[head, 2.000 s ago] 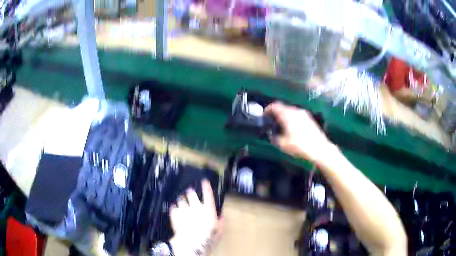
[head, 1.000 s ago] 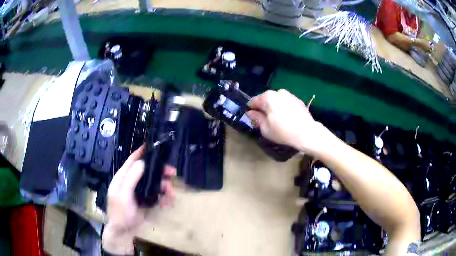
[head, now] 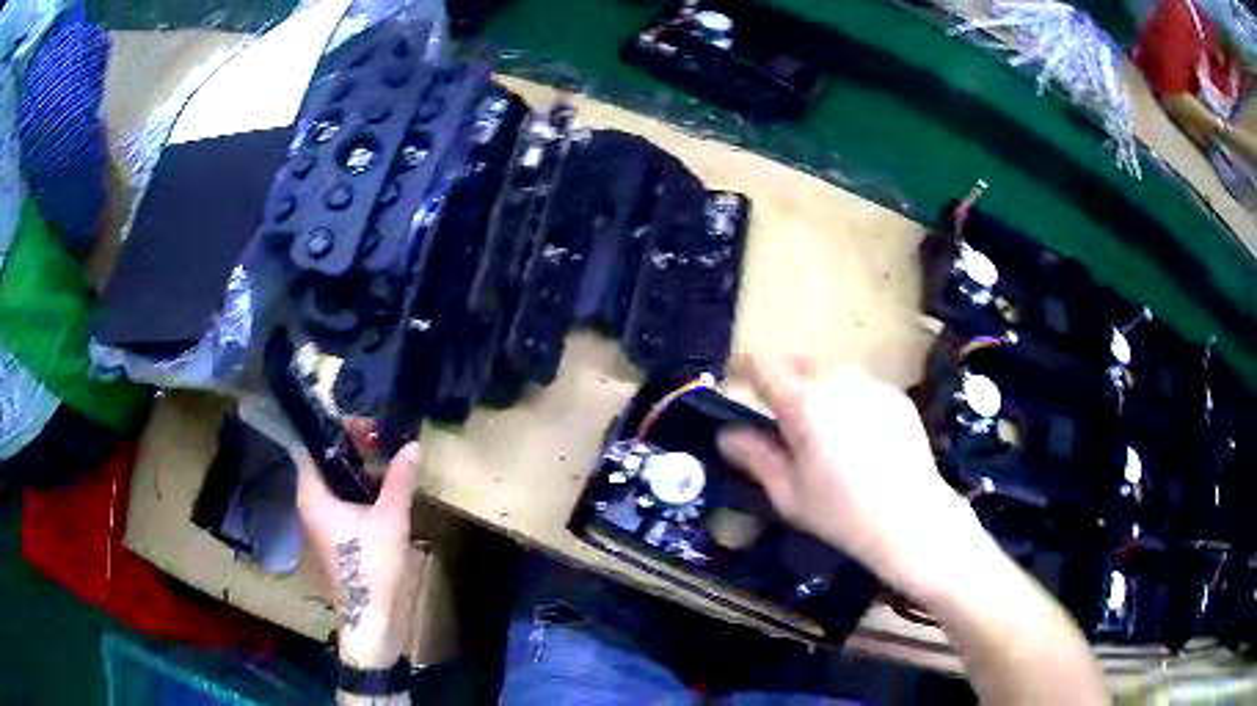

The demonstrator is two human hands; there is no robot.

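A black housing [head: 731,531] lies open on the bench's front edge, with a silver-white disc, circuit parts and thin lead wires at its left end. My right hand [head: 841,462] grips its far wall with thumb and fingers. My left hand [head: 361,517] holds a narrow black control panel [head: 320,414] at the left, circuit side showing. This panel is tilted beside the stack of button panels [head: 455,235]. The palm and lower fingers of my left hand are partly hidden.
Rows of black housings [head: 1034,400] stand at the right. The green conveyor [head: 910,124] carries another housing [head: 717,55]. A clear plastic bag and black sheet [head: 193,235] lie left. An open cardboard box [head: 179,538] is below the bench edge. White cables [head: 1061,48] lie at the far right.
My right hand has let go of the panel it held and now grips a housing at the bench's front. My left hand has moved left and down with a panel. The view has shifted.
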